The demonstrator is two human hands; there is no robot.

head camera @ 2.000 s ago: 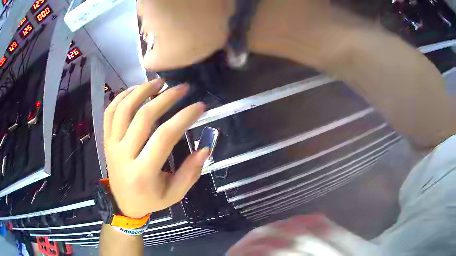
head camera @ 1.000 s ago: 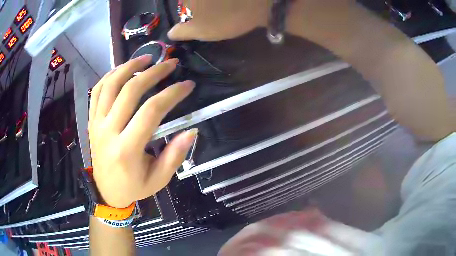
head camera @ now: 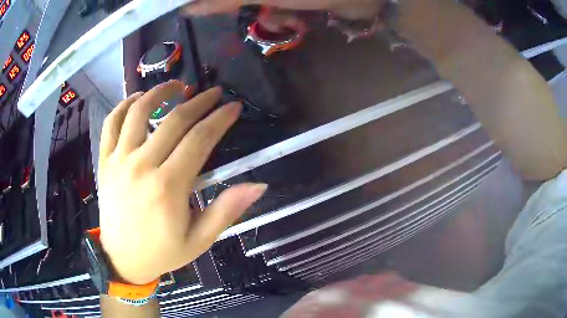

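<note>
My left hand [head camera: 165,180] is palm down over the dark shelf at the left, fingers bent forward and thumb apart. A round watch with green digits [head camera: 160,112] shows between its fingers, partly covered; whether they touch is unclear. Another round watch with a silver and orange rim [head camera: 160,59] lies just beyond. A third watch [head camera: 273,37] lies at the upper middle, under my right hand. My right hand [head camera: 280,5] is blurred and cut off by the top edge; its fingers and any grip are unclear. A blurred watch-like shape [head camera: 355,28] shows near the right wrist.
Stacked shelf edges [head camera: 348,121] run diagonally below both hands. A white bar [head camera: 93,53] crosses the upper left. Red number displays [head camera: 13,71] and hanging dark cables [head camera: 62,127] are at the left. A black cable [head camera: 248,109] lies on the shelf.
My right hand has moved up towards the top edge, uncovering the upper-middle watch. My left hand has shifted slightly left, and green digits now show on the watch beneath it.
</note>
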